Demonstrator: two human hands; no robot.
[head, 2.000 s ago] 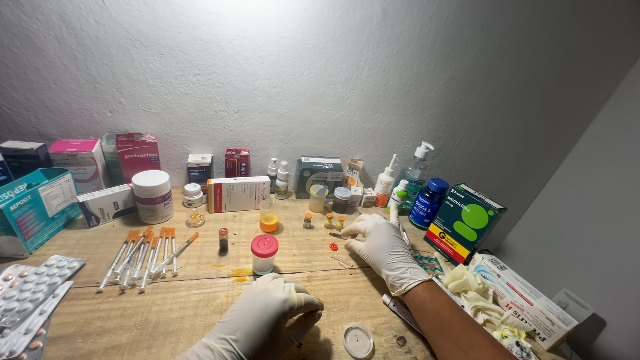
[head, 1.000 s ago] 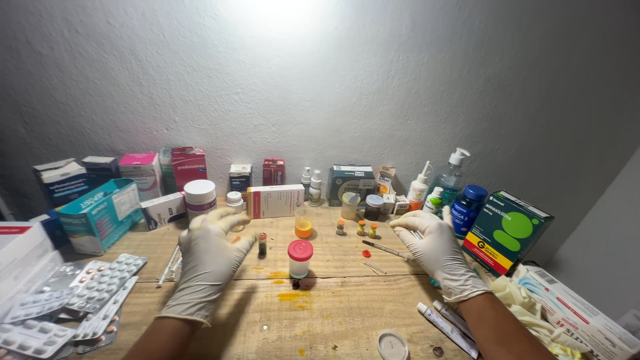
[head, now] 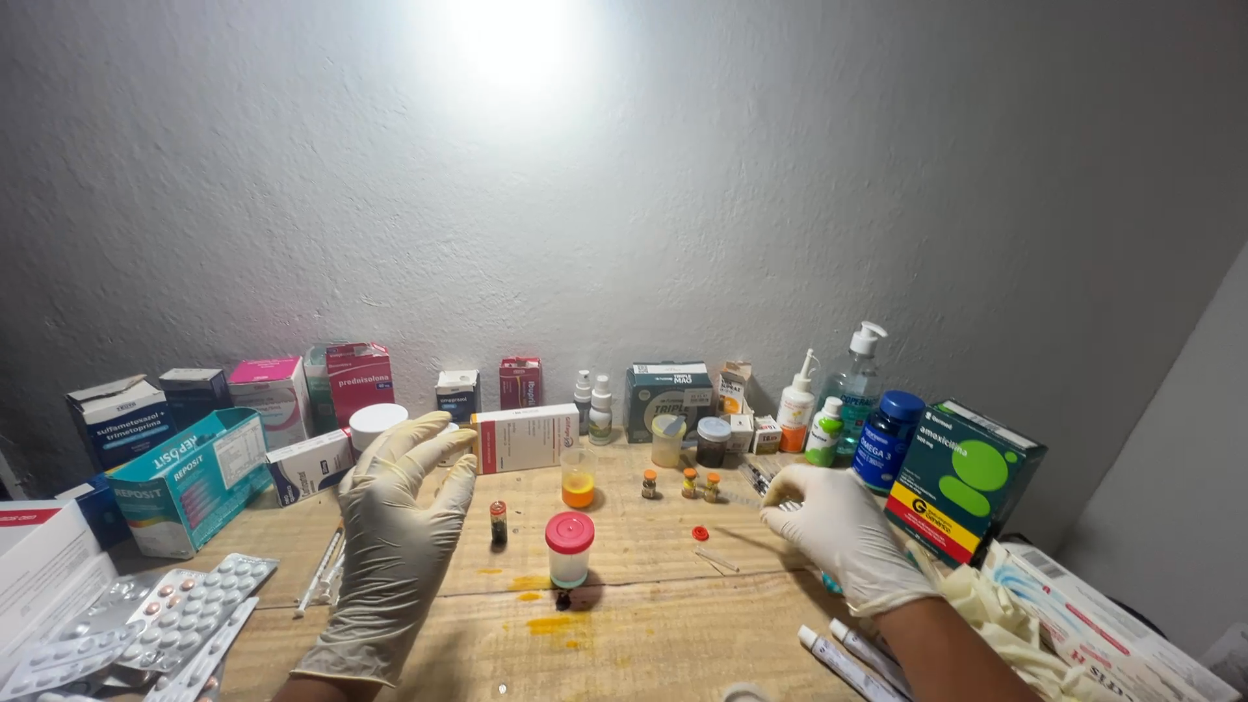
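Observation:
My left hand [head: 405,526], in a pale latex glove, is raised over the syringes [head: 320,575] with its fingers apart and nothing in them. At the right, my gloved right hand [head: 838,526] has its fingers curled near the table; slim metallic items [head: 759,478] lie by its fingertips, and whether it holds any is hidden. Between the hands stand a red-lidded specimen cup [head: 569,551], a cup of orange liquid [head: 578,483] and a small dark-filled vial [head: 498,525]. Small orange-topped vials [head: 690,483] stand nearer my right hand, with a red cap [head: 700,533] in front of them.
Medicine boxes [head: 526,439], a dark-filled jar [head: 714,444], a blue bottle [head: 889,439] and a pump bottle [head: 853,390] line the wall. Blister packs [head: 185,609] lie at left. Tubes [head: 848,663], loose gloves [head: 1014,624] and a white box [head: 1102,614] are at right. Orange stains [head: 556,624] mark the wood.
My left hand was low at the front centre two seconds ago; now it is at the left by the syringes. The view has shifted. My right hand's fingers are more curled than one second ago.

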